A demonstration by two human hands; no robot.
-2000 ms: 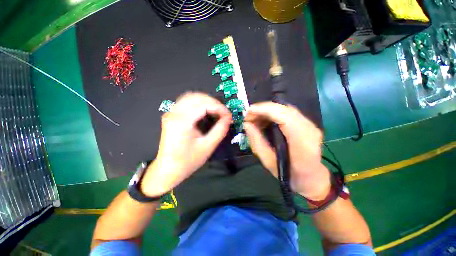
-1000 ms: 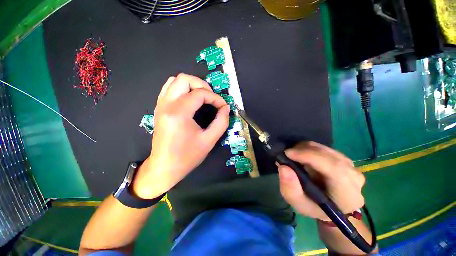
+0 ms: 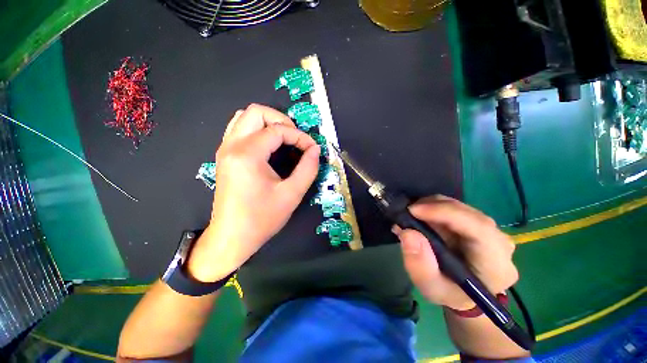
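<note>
The pale board holding strip point(image 3: 327, 117) lies on the black mat with several green circuit boards point(image 3: 296, 83) along its left edge. My left hand point(image 3: 257, 177) is over the middle of the row, thumb and index fingertips pinched together at a board; whatever is between them is too small to tell. My right hand point(image 3: 454, 252) holds the black soldering iron point(image 3: 443, 255) like a pen. Its metal shaft points up and left, with the tip at the strip near my left fingertips. I cannot tell whether the tip touches a board.
A red pile of lead wires point(image 3: 130, 99) lies at the left of the mat point(image 3: 198, 78). Solder wire point(image 3: 67, 152) reaches in from the left. A loose board point(image 3: 207, 174) is beside my left hand. The fan point(image 3: 234, 13), brown-yellow cup point(image 3: 403, 13) and black soldering station point(image 3: 525, 49) stand behind.
Both hands were together at the strip; my right hand then moved right and down, now gripping the iron with its tip at the row. My left hand stays pinched over the boards.
</note>
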